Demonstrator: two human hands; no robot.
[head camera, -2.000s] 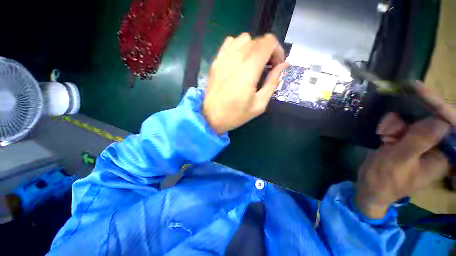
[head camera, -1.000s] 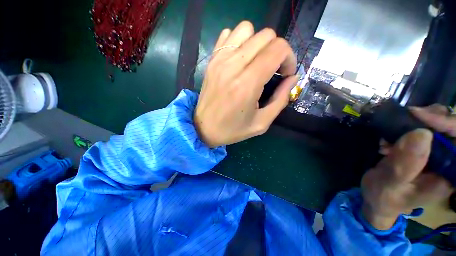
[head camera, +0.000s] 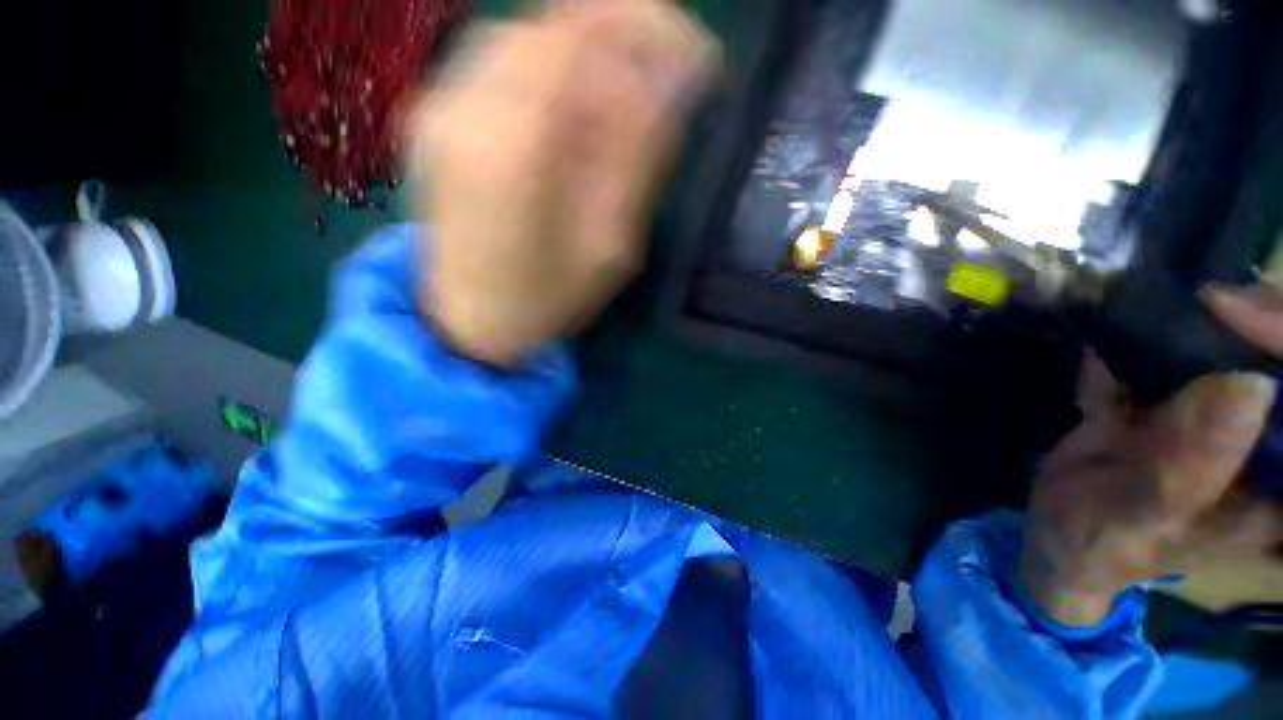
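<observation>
My left hand (head camera: 542, 169) is blurred, raised above the green mat between the red pile and the tablet; I cannot tell whether it holds anything. My right hand (head camera: 1154, 450) grips the dark handle of the soldering iron (head camera: 1168, 331) at the right. The iron's metal tip points left over the circuit board (head camera: 894, 253), which has a yellow label and a bright orange spot. The board is the near edge of the open tablet unit (head camera: 1027, 92), with a bright silver area. A black holding frame (head camera: 802, 332) surrounds it.
A pile of red wired components (head camera: 345, 92) with small beads lies at the upper left of the green mat (head camera: 704, 436). A white fan (head camera: 106, 274) stands at the left edge. A blue object (head camera: 120, 506) is at the lower left. A brown board (head camera: 1245, 584) shows at the right edge.
My left hand has left the circuit board and moved left and up. My right hand still holds the iron at the board, shifted slightly right. The view has shifted since the first frame.
</observation>
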